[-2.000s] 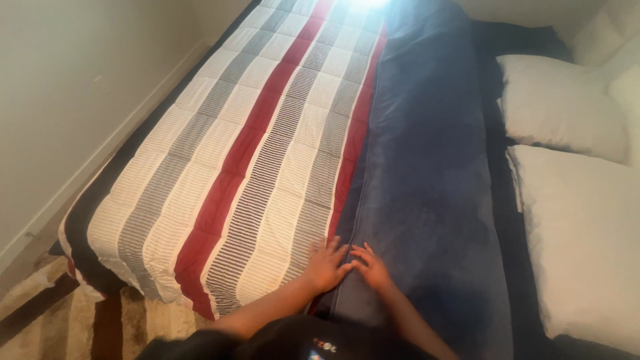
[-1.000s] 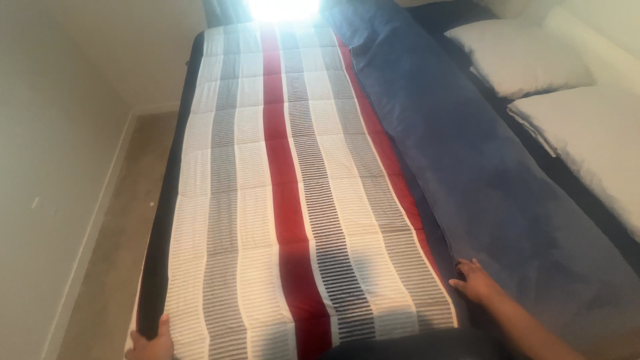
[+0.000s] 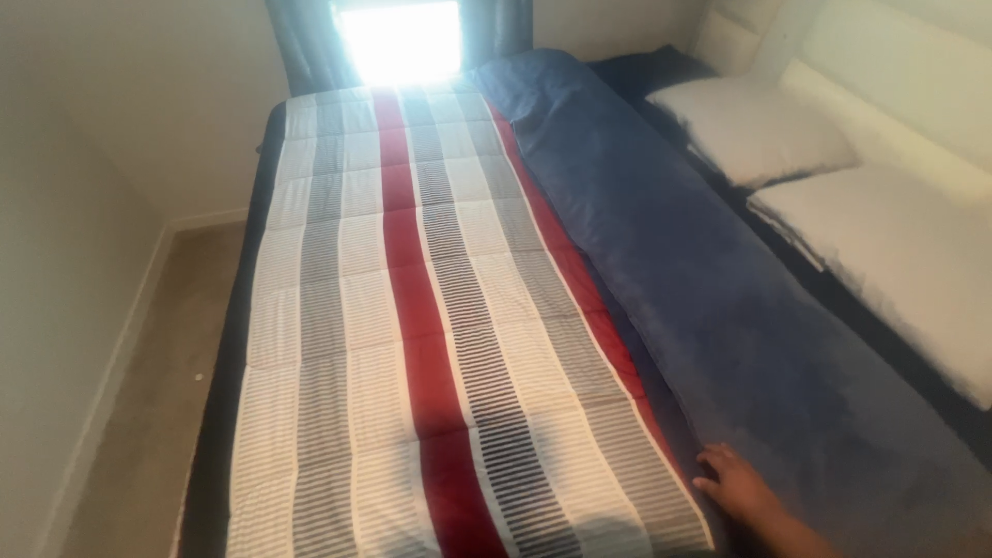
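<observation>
A striped comforter (image 3: 434,310) in white, grey, navy and red lies spread over the bed. Along its right side runs a wide folded-back band of plain navy bedding (image 3: 666,256). At the lower right, my right hand (image 3: 732,484) rests at the edge of that navy band, near the comforter's lower right corner, fingers slightly bent and apart, with nothing seen held. My left hand is out of view.
Two white pillows (image 3: 759,128) (image 3: 891,256) lie on the dark sheet by a pale headboard (image 3: 868,124). Beyond the bed is a bright window (image 3: 403,43) with dark curtains (image 3: 508,31). A strip of carpet (image 3: 155,341) separates the bed from the left wall (image 3: 70,232).
Both hands were together at the comforter's edge, then spread apart, the left at its lower left side. Now the left hand has left the view, while the right stays by the navy edge.
</observation>
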